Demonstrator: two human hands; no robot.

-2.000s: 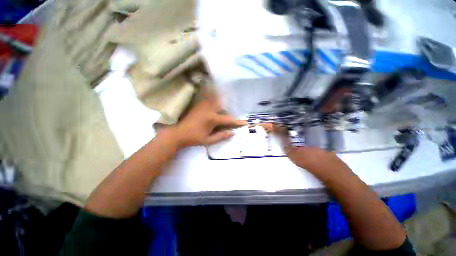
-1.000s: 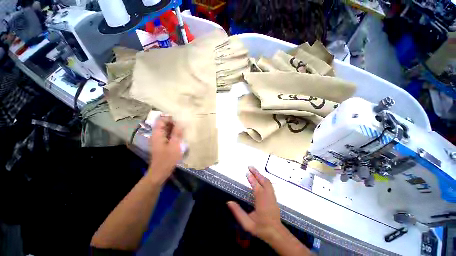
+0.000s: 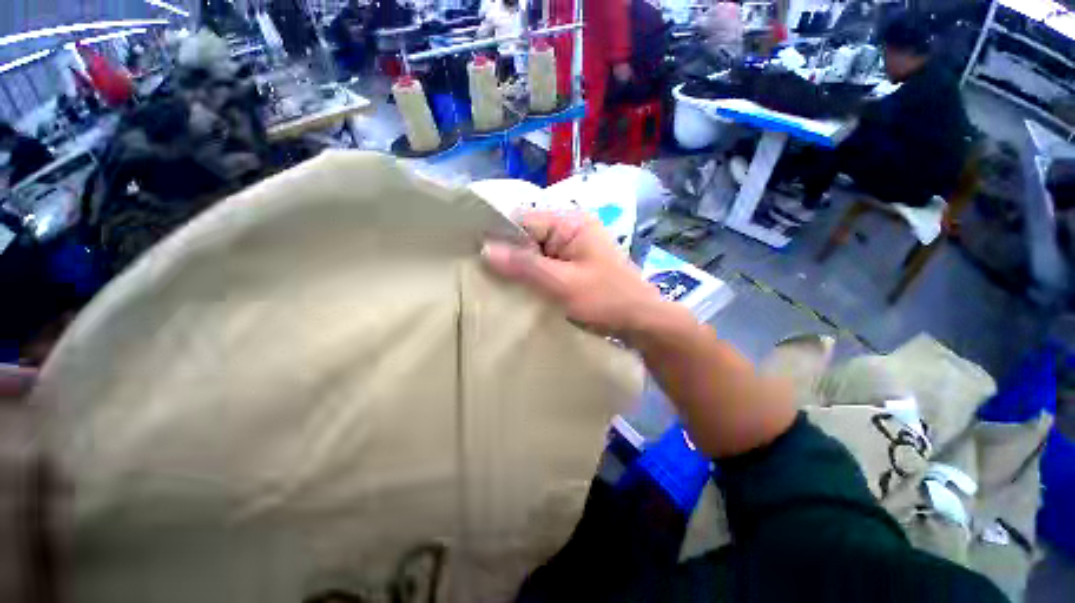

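A large khaki panel point(image 3: 318, 353) is held up and fills the left and middle of the view. It has a straight vertical seam and part of a dark brown looped motif at its bottom edge. My right hand point(image 3: 578, 271) grips the panel's upper right edge between thumb and fingers. A blurred brownish shape lies at the far left edge beside the panel; I cannot tell whether it is my left hand. The panel hides most of the sewing table.
Khaki pieces point(image 3: 919, 459) with motifs and white tags lie in a heap at the lower right, near blue material point(image 3: 668, 477). Thread cones point(image 3: 485, 94) stand behind the panel. A person point(image 3: 902, 130) sits at another machine table at the upper right.
The view has swung from the sewing table to the wider floor. My right hand, empty one second ago, now holds a panel, which is raised close to the camera.
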